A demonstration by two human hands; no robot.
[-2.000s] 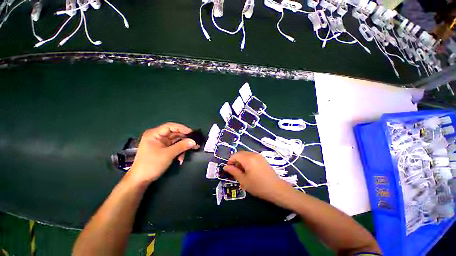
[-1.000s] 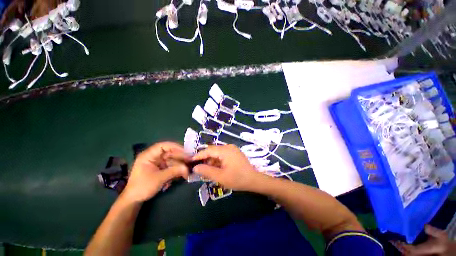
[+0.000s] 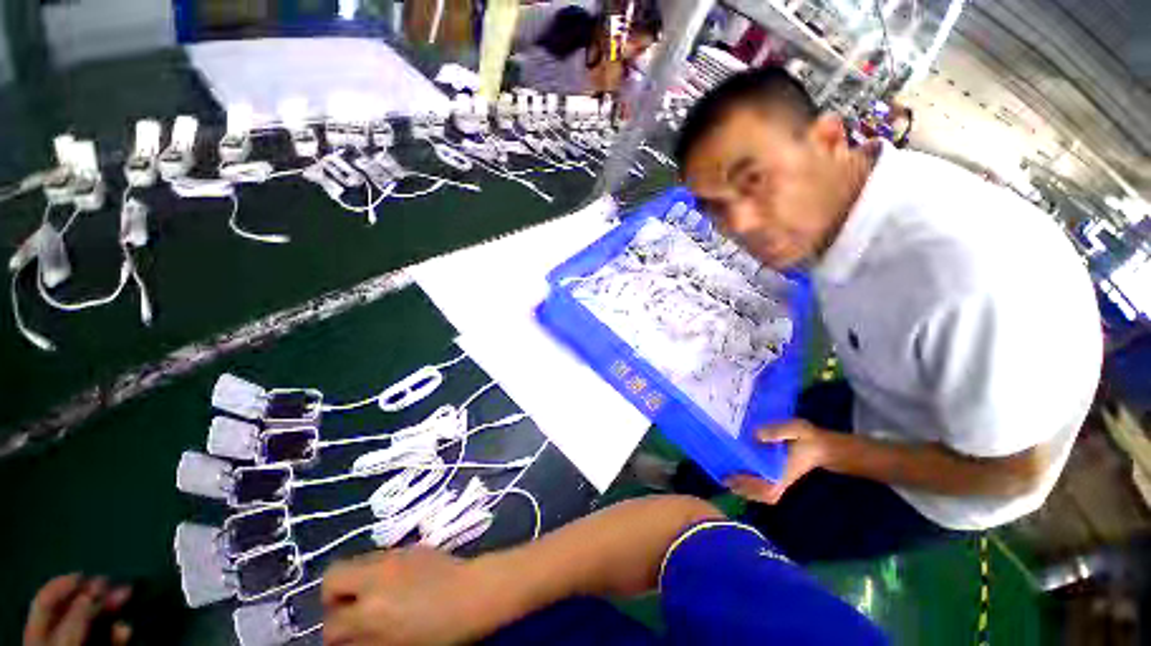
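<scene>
Several open adapter housings (image 3: 263, 485) lie in a slanting column on the dark green surface, lower left. Their white covers (image 3: 202, 475) are folded open to the left. Dark squares show inside the cases. White output cables (image 3: 407, 488) run right from them in coiled bundles. My right hand (image 3: 401, 598) is at the bottom, just right of the lowest housing (image 3: 265, 623); its fingertips are at the picture's edge, and whether it holds anything is unclear. My left hand (image 3: 78, 613) is at the bottom left corner, cut off and blurred, with dark areas between its fingers.
A person in a white shirt (image 3: 966, 316) leans in at right, one hand at the corner of the blue tray (image 3: 707, 444), which holds white corded units. A white sheet (image 3: 555, 410) lies beside the tray. Waiting adapters (image 3: 240, 136) stand beyond the worn metallic strip (image 3: 221, 343).
The view has swung up and to the right, bringing the person at the tray into sight. My hands have parted and now sit at the bottom edge. The black pieces at left are out of view.
</scene>
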